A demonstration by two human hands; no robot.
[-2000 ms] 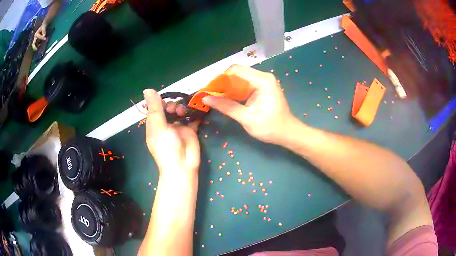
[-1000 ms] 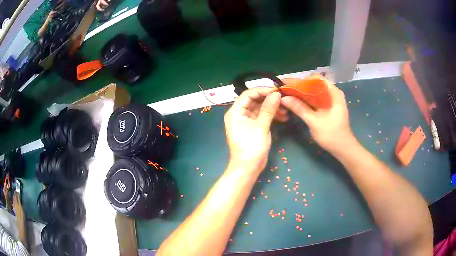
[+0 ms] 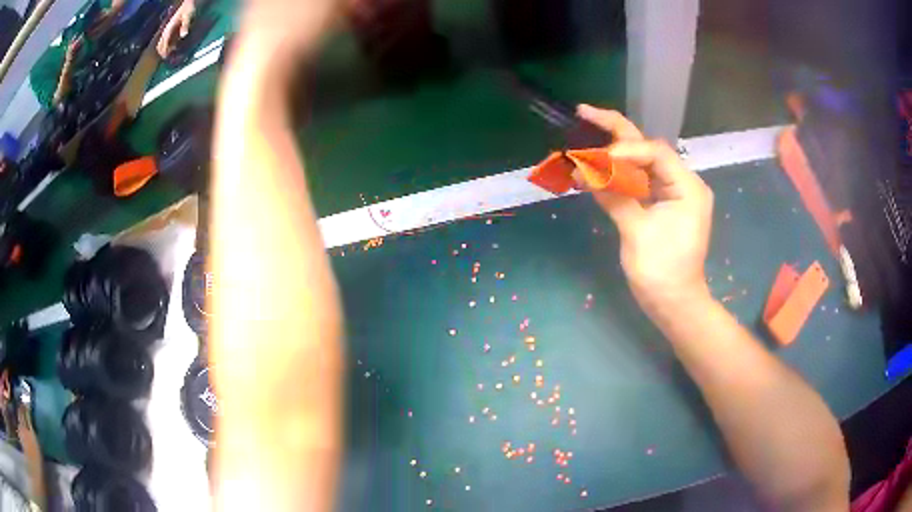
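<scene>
My right hand (image 3: 665,205) holds an orange strap (image 3: 612,172) folded into a loop, with a black curved part (image 3: 565,115) joined to it and blurred, above the conveyor's white edging. My left arm stretches up the left of the picture. My left hand (image 3: 290,18) is blurred and cut off by the top edge, and what its fingers do cannot be seen. Behind my left arm, two speaker units (image 3: 200,400) show only by their left edges.
A tray (image 3: 180,350) with stacked black rings (image 3: 118,290) stands at left. Small orange pieces (image 3: 540,395) lie scattered on the green bench. Folded orange straps (image 3: 797,303) and a white-tipped tool (image 3: 850,278) lie at right. An upright post (image 3: 660,70) stands behind. Other workers' hands (image 3: 176,28) show at far left.
My left hand has let go of the strap and black part and moved up and left, and its arm now covers the speaker units. My right hand keeps hold of the strap.
</scene>
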